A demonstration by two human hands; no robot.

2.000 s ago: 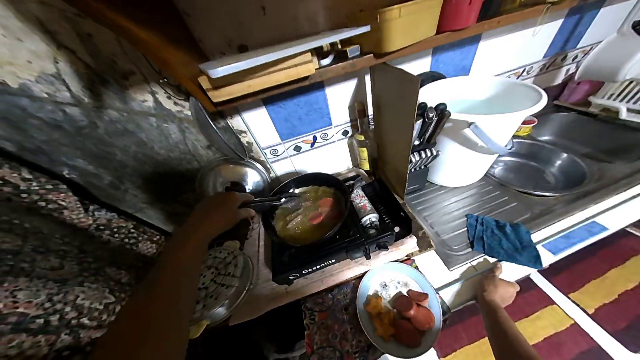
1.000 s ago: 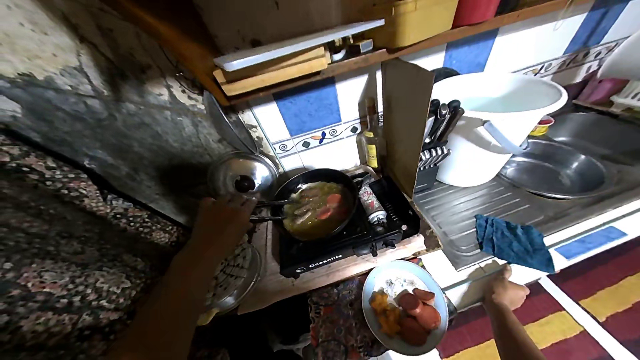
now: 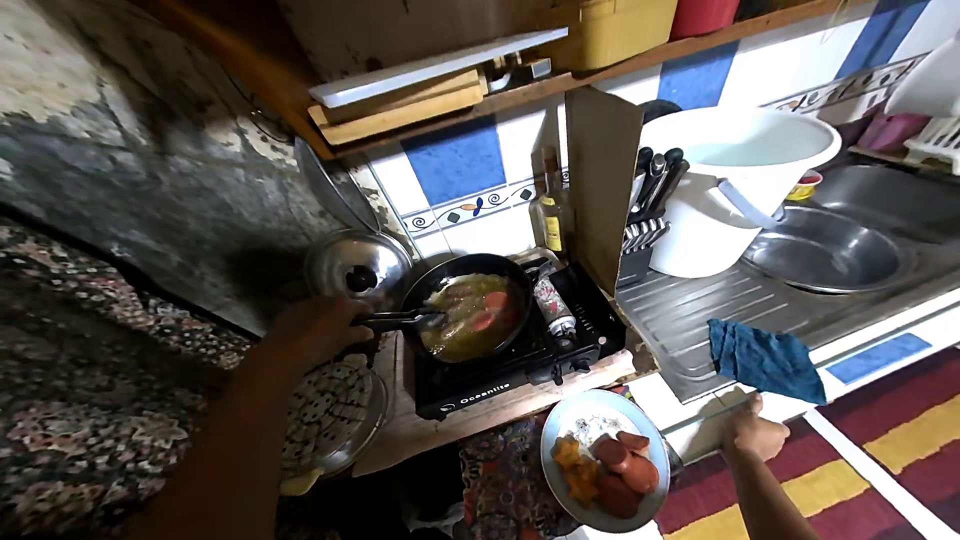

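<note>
A black frying pan (image 3: 466,307) with bubbling oil and several reddish sausage pieces (image 3: 491,309) stands on a portable gas stove (image 3: 517,367). My left hand (image 3: 322,326) is closed on the dark handle of a utensil (image 3: 397,318), whose head reaches into the oil at the pan's left side. Below the stove, a light-blue-rimmed plate (image 3: 550,472) holds red sausage pieces (image 3: 630,469) and orange-brown fried food (image 3: 576,469). At the counter's front edge, just below a teal cloth (image 3: 765,360), is my right hand (image 3: 756,431), its fingers curled; whether it grips anything is unclear.
A metal lid (image 3: 358,262) leans left of the pan, above a perforated tray (image 3: 330,412). A cardboard panel (image 3: 600,180) separates the stove from a knife block (image 3: 636,259), a white water bucket (image 3: 697,225) and the steel sink (image 3: 825,247). A glass bottle (image 3: 551,221) stands behind.
The utensil in my left hand shows more plainly over the pan's left side than one second ago. My right hand stays by the counter edge.
</note>
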